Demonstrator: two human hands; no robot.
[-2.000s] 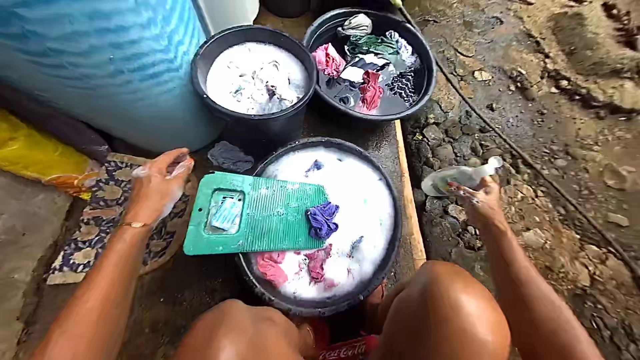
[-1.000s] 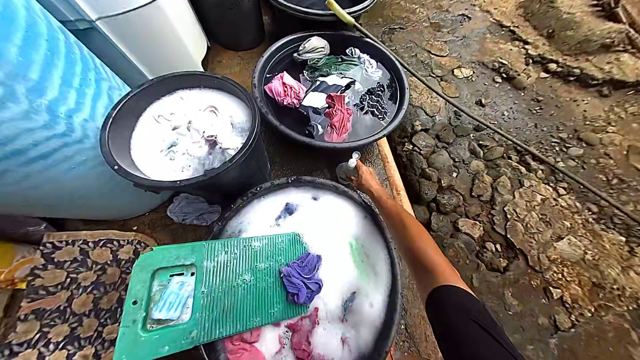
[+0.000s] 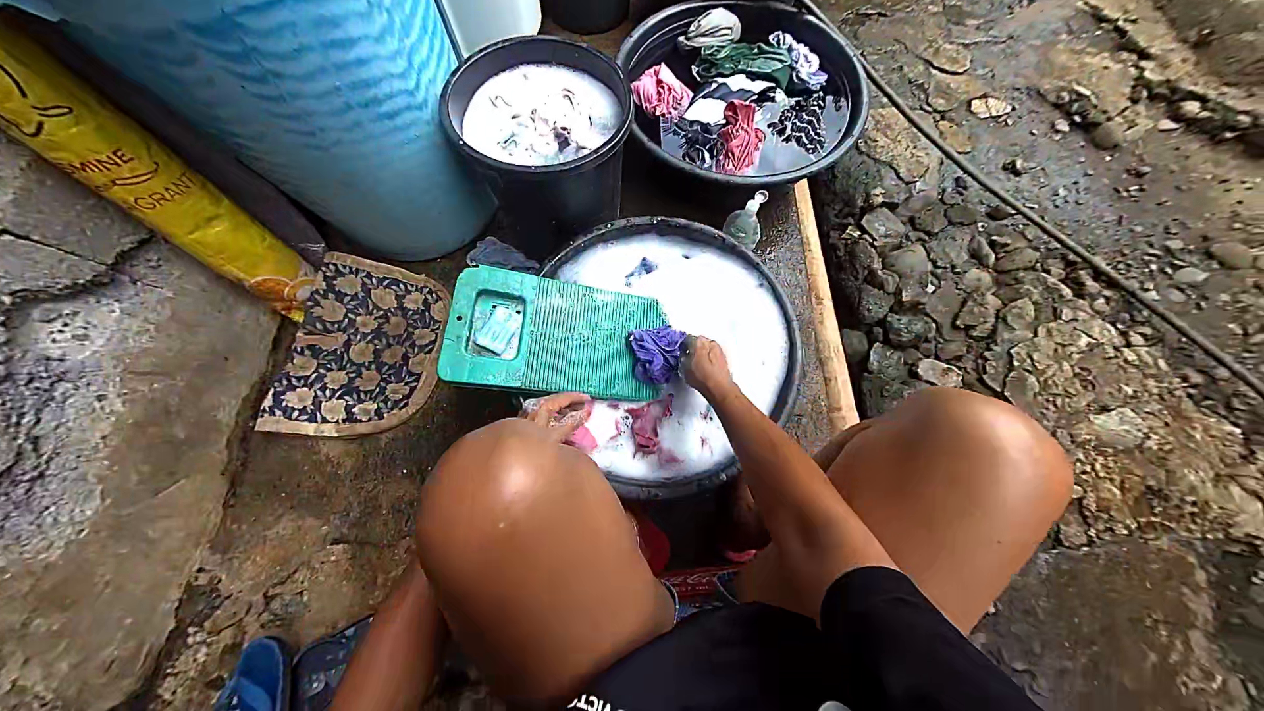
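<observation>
A green plastic washboard [image 3: 592, 341] lies across the left side of a black basin of suds [image 3: 726, 286], a bar of soap [image 3: 497, 327] in its tray. My right hand [image 3: 707, 365] is at the wet purple cloth [image 3: 656, 354] on the board's right end; whether its fingers grip the cloth is unclear. Below the board, at the basin's near left edge, is my left hand [image 3: 558, 410], wet with foam beside pink cloth [image 3: 647, 425] in the suds; my knee partly hides it. A translucent plastic bottle [image 3: 744, 222] stands beyond the basin's far right rim.
A black bucket of suds [image 3: 538, 158] and a black basin of clothes in water [image 3: 859, 109] stand behind. A blue drum [image 3: 326, 118] is at back left, by a patterned mat [image 3: 360, 346]. A wooden strip [image 3: 825, 306] edges the stones on the right; a hose [image 3: 1047, 237] crosses there.
The bottle, in my right hand in both earlier frames, now stands released behind the basin. My right hand has come back to the purple cloth. My left hand has moved to the basin's near edge.
</observation>
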